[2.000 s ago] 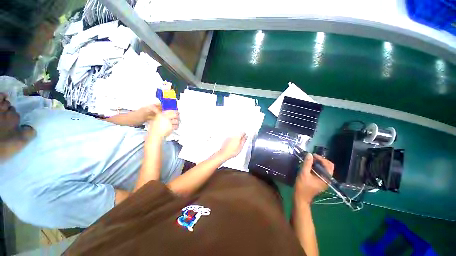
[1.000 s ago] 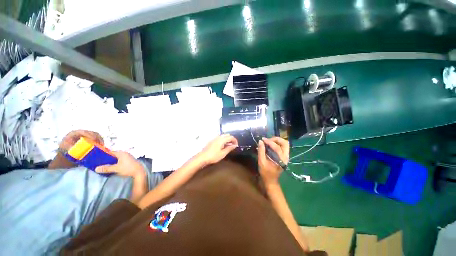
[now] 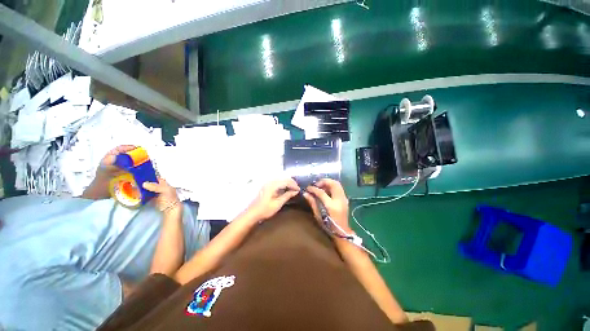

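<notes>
A black glossy panel lies flat in front of me with a bright glare band across it. My left hand is at its near left edge, fingertips pinched together; whether it holds thin solder wire cannot be seen. My right hand holds the soldering iron, its dark handle lying along the palm and its cord running back over the wrist. Both hands' fingertips are close together at the panel's near edge. The iron's tip is hidden. A second, striped black panel lies behind on a white sheet.
Right of the panel stand a small dark tray, a black fan unit and a solder spool. White sheets cover the left. A neighbour there holds a blue and orange tape dispenser. A blue stool stands on the floor.
The view has swung right since the oldest frame. My right hand has moved left beside my left hand at the near edge, the iron with it. The neighbour has lifted and turned the tape dispenser.
</notes>
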